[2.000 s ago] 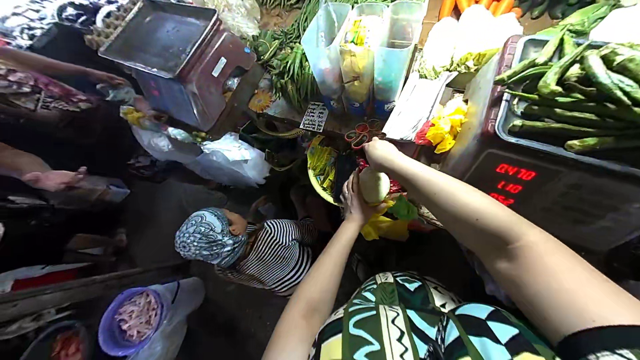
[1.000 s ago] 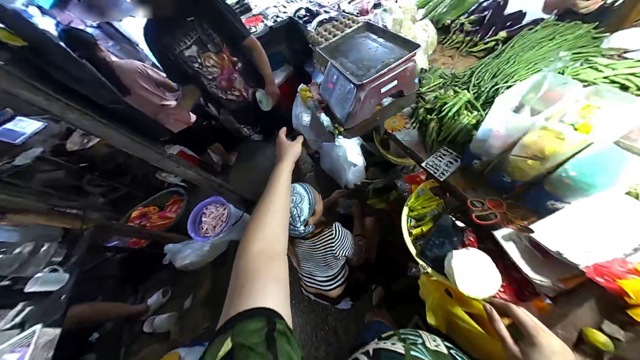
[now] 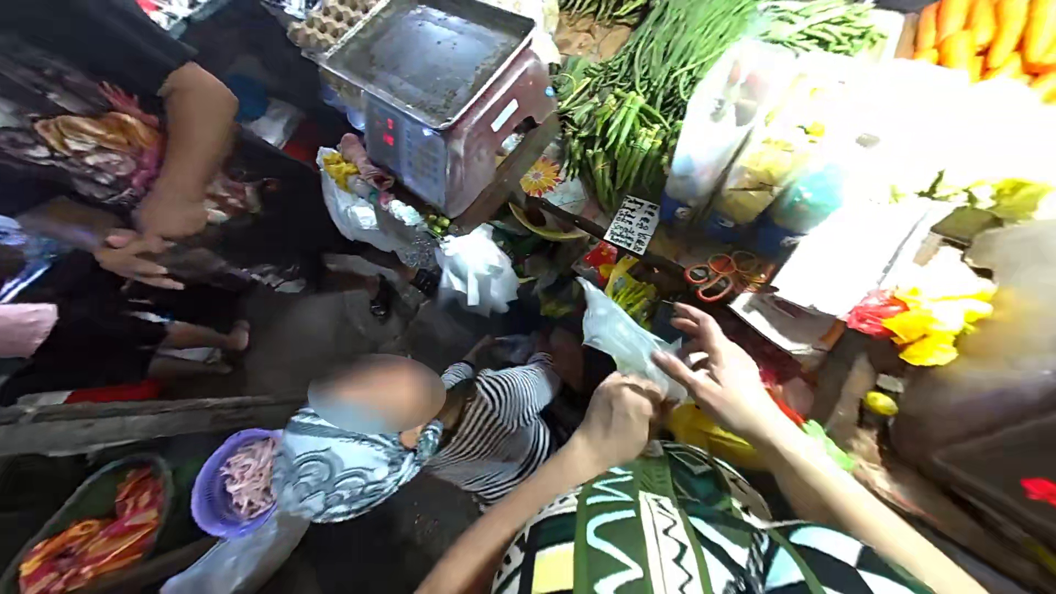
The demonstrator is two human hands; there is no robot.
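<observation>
A translucent pale plastic bag (image 3: 623, 334) hangs between my two hands, over the lap of my patterned clothing. My left hand (image 3: 620, 419) is closed on its lower end. The fingers of my right hand (image 3: 716, 375) are spread, with the fingertips beside or touching the bag's right edge. Orange-handled scissors (image 3: 711, 276) lie beyond my right hand, beside a handwritten sign (image 3: 633, 224). Yellow plastic (image 3: 718, 437) shows under my right wrist. What the bag holds, if anything, cannot be told.
A digital weighing scale (image 3: 441, 91) stands at the upper middle, beside green long beans (image 3: 693, 49). A person in a striped top (image 3: 503, 421) is low at left of my hands; another stands upper left. A purple basket (image 3: 210, 478) sits lower left. Carrots (image 3: 986, 33) lie upper right.
My left hand, stretched out forward one second ago, is back near my body on the plastic bag. The round pale thing near my right hand then is no longer visible. The view has shifted.
</observation>
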